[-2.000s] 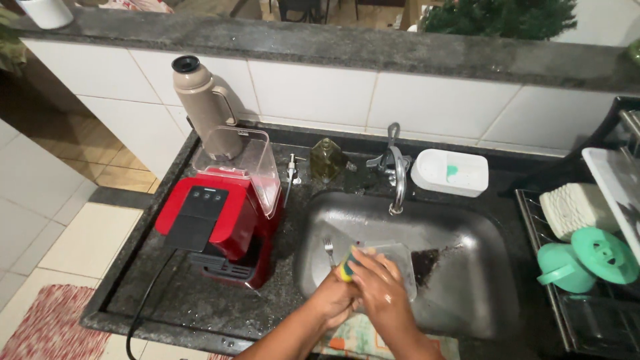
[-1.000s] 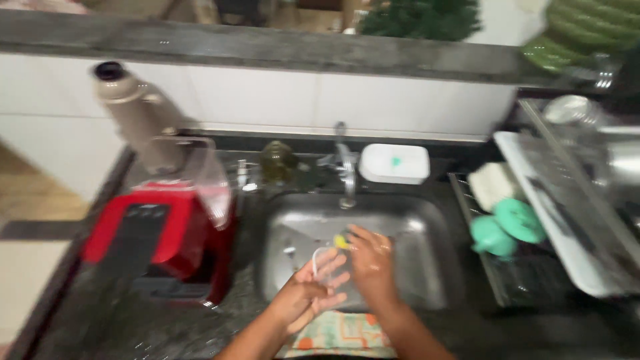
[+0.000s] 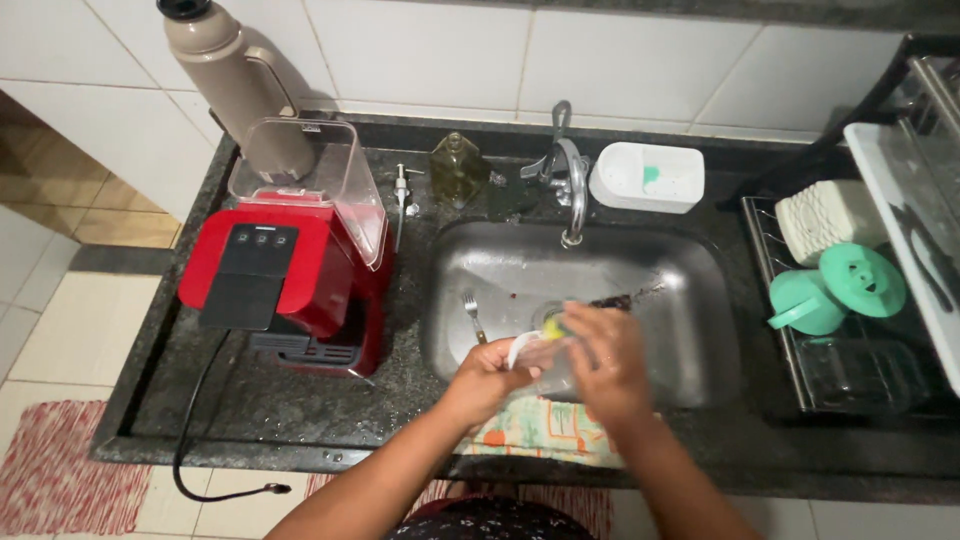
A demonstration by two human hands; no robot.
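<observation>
Over the front of the steel sink [image 3: 480, 255], my left hand [image 3: 487, 379] grips a small whitish, partly clear item [image 3: 525, 349], whose exact kind I cannot tell. My right hand [image 3: 611, 356], slightly blurred, holds a yellow sponge [image 3: 553, 327] against or close beside that item. A fork [image 3: 474, 315] with a wooden-looking handle lies in the basin, left of my hands. Dark wet residue [image 3: 613, 302] is on the basin floor behind my right hand. The chrome faucet [image 3: 576, 195] arches over the back of the basin.
Left stand a red coffee machine [image 3: 262, 262] with a clear tank and a beige thermos [image 3: 232, 90]. A pump dispenser top [image 3: 401, 187], a glass bottle [image 3: 454, 169] and a white container [image 3: 649, 176] line the back. A dish rack [image 3: 772, 300] holds green plastic pieces. A patterned cloth [image 3: 555, 431] lies in front.
The clear container under my hands in the oldest frame is no longer seen there; my left hand now holds a small whitish item. The view has shifted closer to the sink.
</observation>
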